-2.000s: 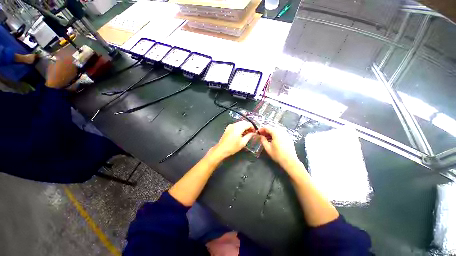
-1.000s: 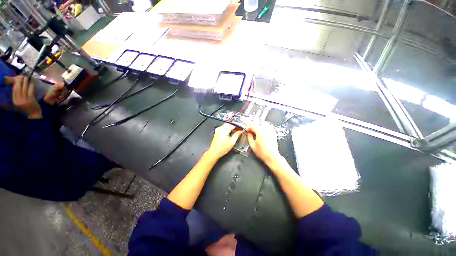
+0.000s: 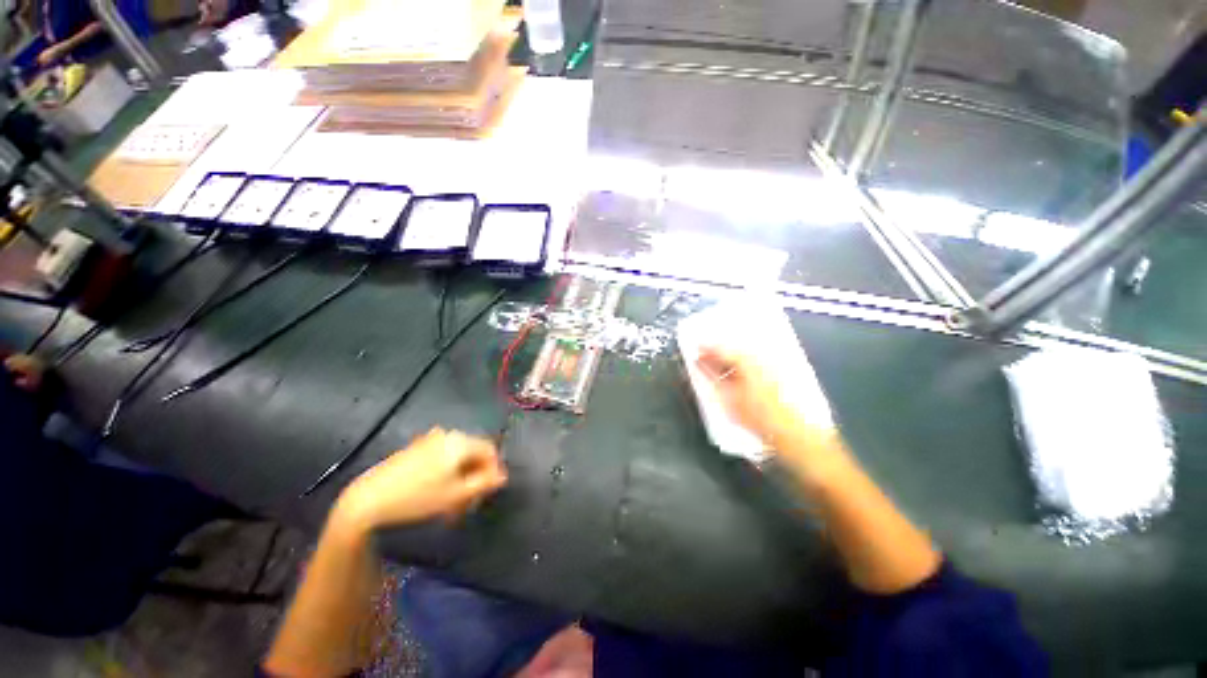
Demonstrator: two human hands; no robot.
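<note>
My left hand (image 3: pixel 430 480) is over the front of the bench with its fingers curled; whether it holds anything is unclear. My right hand (image 3: pixel 744 395) is blurred, at the white glossy stack of plastic bags (image 3: pixel 781 347); its fingertips are too blurred to tell a grip. The small clear-and-metal test fixture (image 3: pixel 565 367) lies flat between my hands, with a red wire (image 3: pixel 508 360) looping on its left. Clear-silver bits (image 3: pixel 641 337) lie behind it. Square black-framed work lights (image 3: pixel 511 236) stand in a row, black cables (image 3: pixel 397 400) trailing forward.
Stacked brown boards (image 3: pixel 410 109) and white sheets (image 3: pixel 556 126) are at the back. A clear panel in a metal frame (image 3: pixel 913 252) stands back right. Another white glossy stack (image 3: pixel 1096 437) lies at the far right. A person's dark sleeve (image 3: pixel 66 530) is at the left.
My hands have left the fixture and moved apart, left hand toward the front left, right hand onto the white stack. The cable end is away from the fixture. The view has shifted right.
</note>
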